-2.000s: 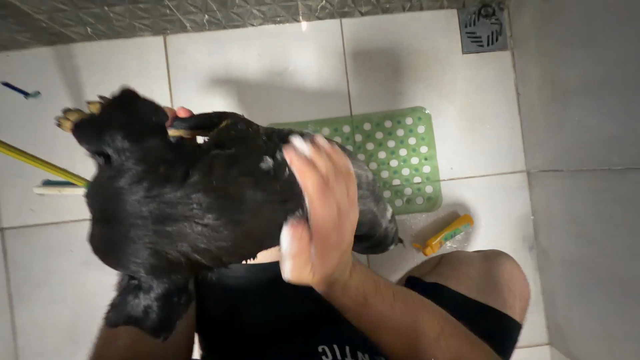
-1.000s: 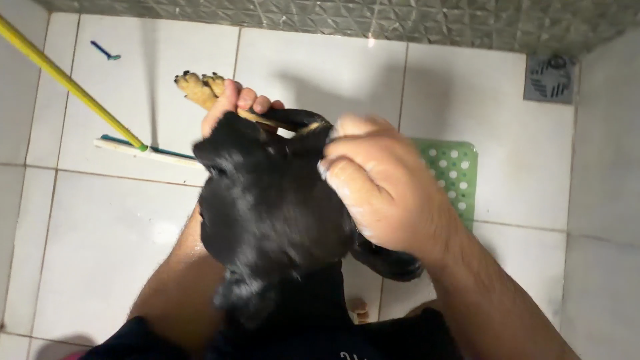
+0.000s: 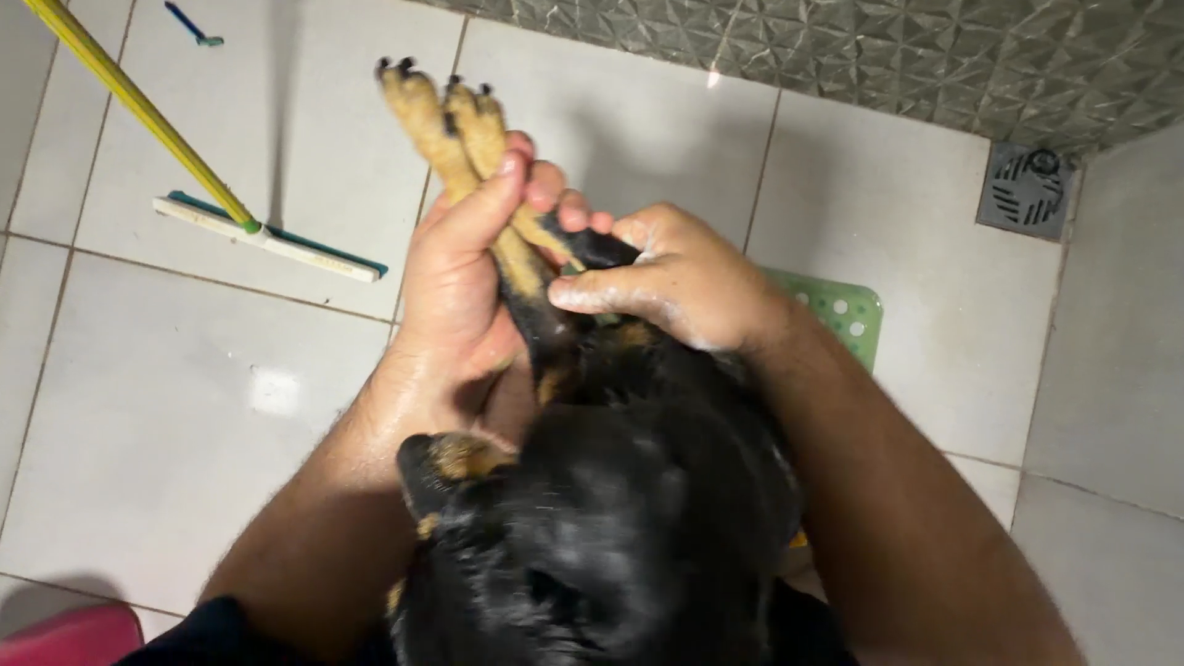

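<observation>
A wet black-and-tan dog (image 3: 638, 481) lies against my body, its head low in the view. My left hand (image 3: 481, 231) holds the dog's tan front legs (image 3: 453, 148), thumb across them and fingers behind, with the paws pointing up past it. Soapy lather coats my right hand (image 3: 684, 277), whose thumb and fingers close around the upper part of one front leg, beside the dog's chest. The dog's underside and hind part are mostly hidden.
White tiles (image 3: 203, 370) cover the floor. A squeegee (image 3: 268, 245) with a yellow handle stands at left, near a small blue toothbrush-like item (image 3: 192, 23). A green dotted mat (image 3: 846, 319) shows behind my right arm. A floor drain (image 3: 1027, 190) and a pink object (image 3: 79, 636) are at the edges.
My right hand has gone from the dog's back to its front leg. The dog's head is now lower in the view, and its front legs stretch upward. The orange item by the mat is mostly hidden.
</observation>
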